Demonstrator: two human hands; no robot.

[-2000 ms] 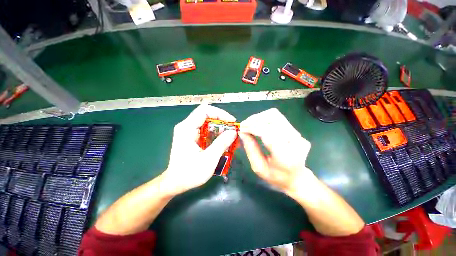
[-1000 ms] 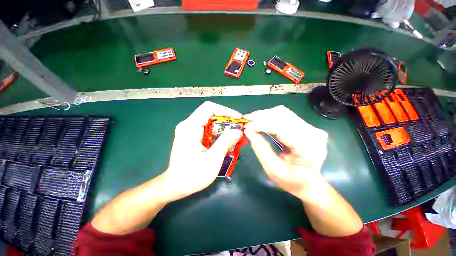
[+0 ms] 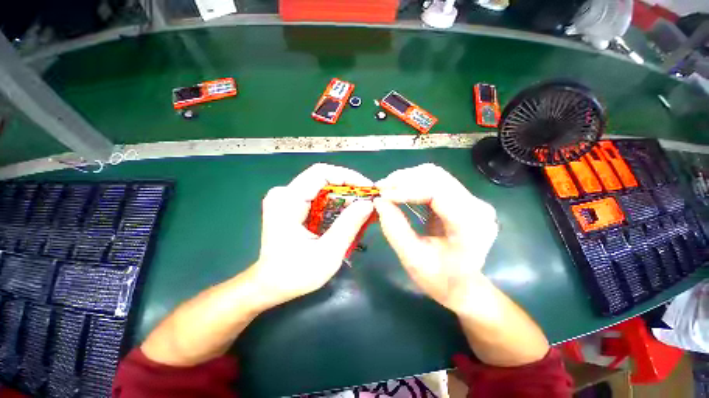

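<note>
An orange-red phone unit [image 3: 330, 211] is held in front of me above the green bench, its inner board partly showing between my fingers. My left hand [image 3: 299, 233] grips it from the left, the thumb lying across it. My right hand [image 3: 443, 229] pinches at its upper right corner with thumb and forefinger. A thin metal piece, perhaps tweezers [image 3: 417, 211], shows between the fingers of my right hand. The fingertips hide what they pinch. The phone's lower end is mostly hidden behind my left hand.
A black fan [image 3: 550, 124] stands right of my hands, beside a black tray [image 3: 645, 256] holding orange housings [image 3: 598, 214]. Another black tray [image 3: 78, 264] lies left. Several phones, including one on the left [image 3: 204, 92], lie on the belt [image 3: 264, 62] beyond the pale strip [image 3: 256, 145].
The phones on the belt have moved left, and one now shows clear of the fan. The held phone is tilted so that its dark screen end no longer shows. Both hands keep their hold.
</note>
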